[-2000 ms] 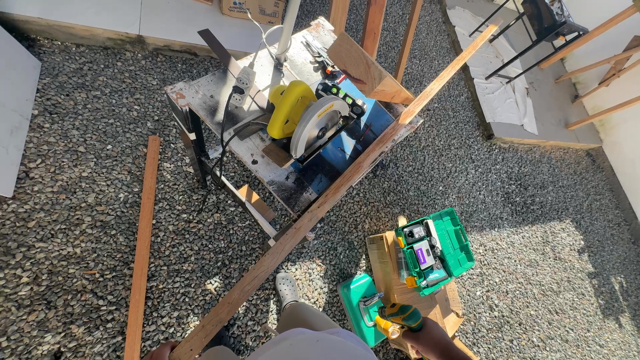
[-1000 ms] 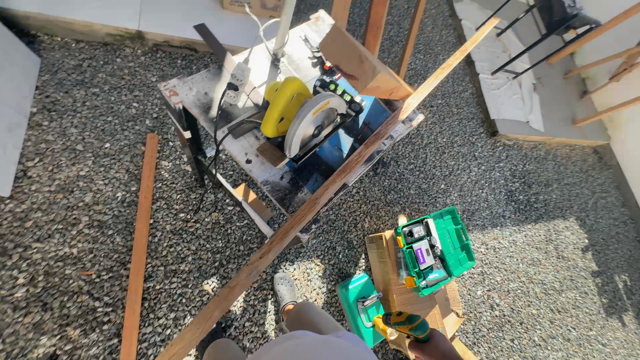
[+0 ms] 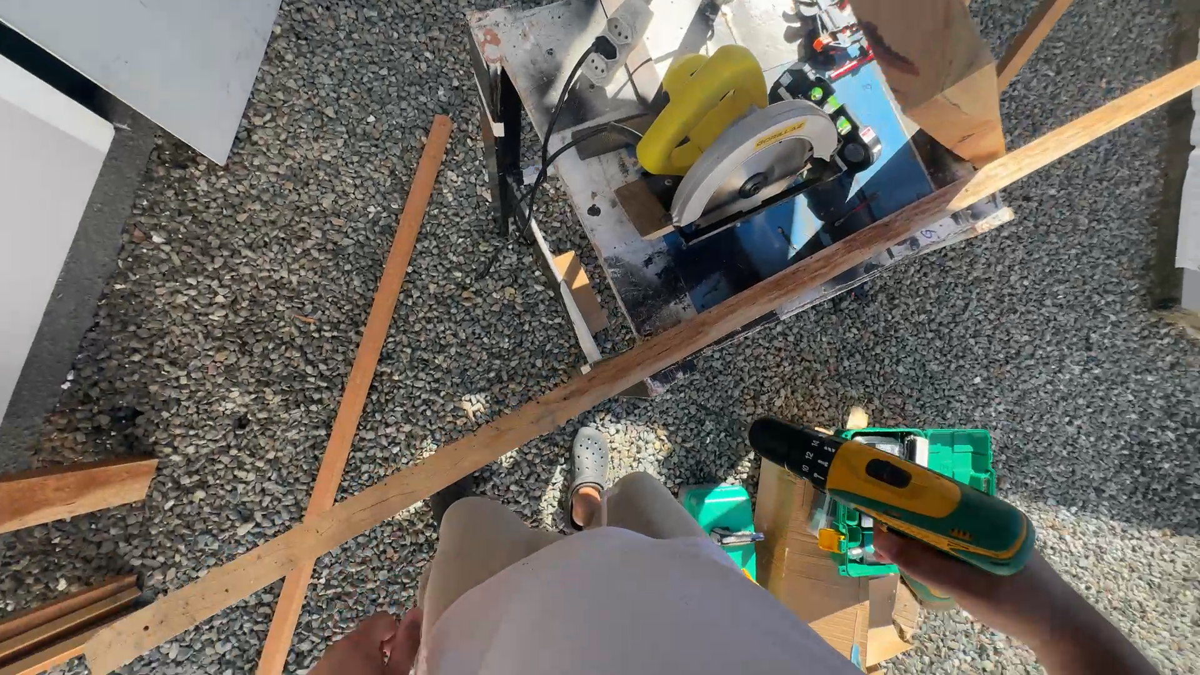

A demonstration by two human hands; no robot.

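Note:
My right hand (image 3: 937, 567) grips a green and yellow cordless drill (image 3: 895, 497) by its handle, above the green toolbox. Low in the view, beside my leg, my left hand (image 3: 375, 645) shows only in part, near a long wooden board (image 3: 525, 412); whether it holds anything cannot be told. That board lies slantwise across the front edge of the worktable (image 3: 647, 291). A yellow circular saw (image 3: 731, 131) rests on the table, its blade partly under a grey guard. A wooden block (image 3: 937, 80) stands by the board at the table's right.
An open green toolbox (image 3: 966, 455) sits on cardboard (image 3: 820, 600), beside a green lid or case (image 3: 722, 516). Another wooden strip (image 3: 375, 356) lies on the gravel, passing under the board. More timber (image 3: 75, 492) is at the left. A cable with a socket block (image 3: 609, 47) lies on the table.
The drill has come up from low beside the toolbox to above it, in my right hand. My left hand was at the board's near end two seconds ago. The view has shifted left.

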